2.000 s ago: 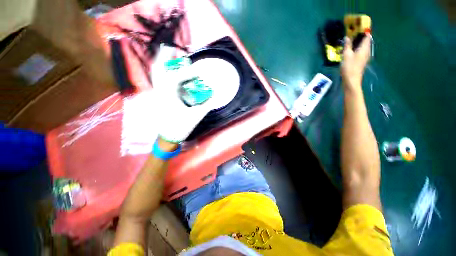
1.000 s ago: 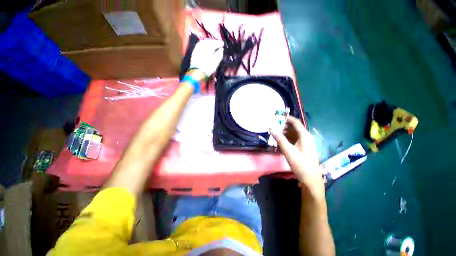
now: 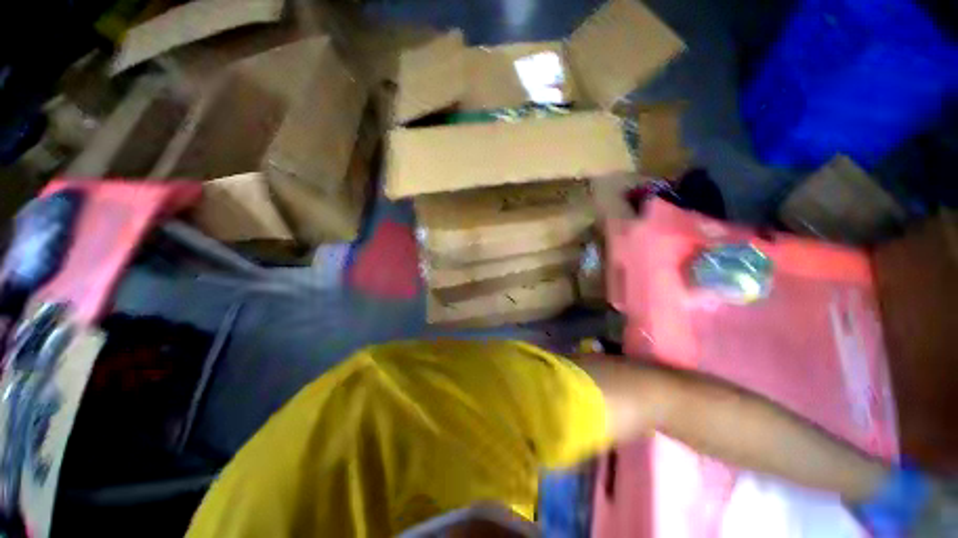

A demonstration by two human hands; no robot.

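Observation:
My left forearm reaches across the red-pink table (image 3: 725, 326) to the lower right, with the blue wristband at the frame's edge. My left hand lies beyond that edge and is cut off. My right hand is out of the picture. A small stack of green circuit boards (image 3: 730, 271) lies near the table's corner, blurred. A whitish sheet (image 3: 783, 515) shows below my forearm. Thin white strips (image 3: 856, 347) lie at the table's right part. The black square unit and the soldering gun are not in view.
An open cardboard box (image 3: 509, 152) stands on stacked cartons ahead. More open boxes (image 3: 305, 116) are at the upper left. A blue object (image 3: 840, 79) is at the upper right. Another red-pink surface (image 3: 105, 236) with blurred items is at the far left. A brown box (image 3: 924, 305) borders the table.
The view has swung far to the left, towards boxes on the floor. The square unit, dark strips, green bench and my right hand have left the picture. My left hand has passed the right edge.

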